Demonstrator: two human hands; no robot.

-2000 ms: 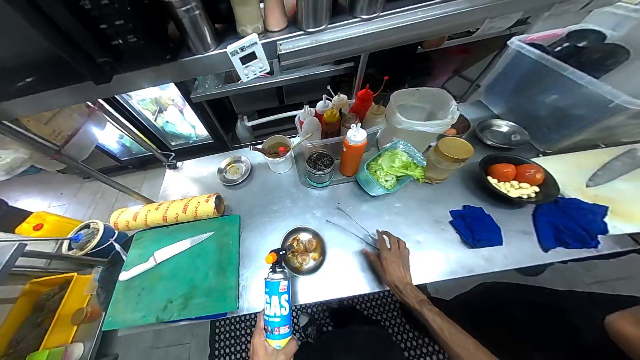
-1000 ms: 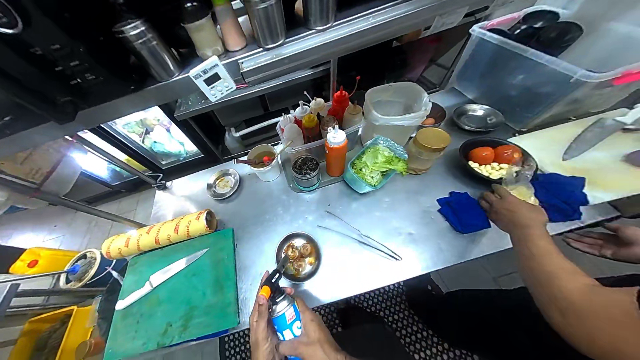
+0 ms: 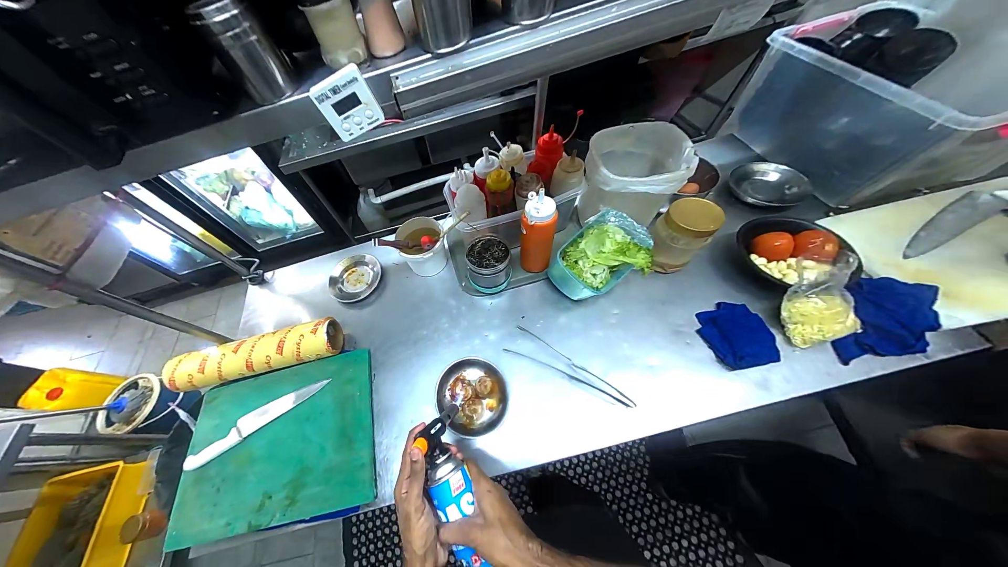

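Both my hands are wrapped around a blue gas canister (image 3: 454,500) fitted with a black torch head (image 3: 435,431). My left hand (image 3: 415,496) holds its left side, and my right hand (image 3: 492,512) grips the right side. The nozzle points at the near left rim of a small steel bowl (image 3: 498,378). Several browned, round food pieces (image 3: 472,399) sit in the bowl with some liquid. No flame can be made out. Metal tongs (image 3: 573,370) lie on the steel counter to the right of the bowl, apart from my hands.
A kitchen knife (image 3: 260,421) lies on a green cutting board (image 3: 307,472) beside a cling film roll (image 3: 256,354). Behind are sauce bottles (image 3: 539,232) and a lettuce tub (image 3: 579,282). Blue cloths (image 3: 738,336) and a bag of chopped food (image 3: 819,315) lie right. A co-worker's hand (image 3: 949,441) shows at right.
My right hand has left the tongs and joined my left on the canister. A co-worker's hand, earlier at the bag beside the black bowl, has withdrawn, and the bag stays there.
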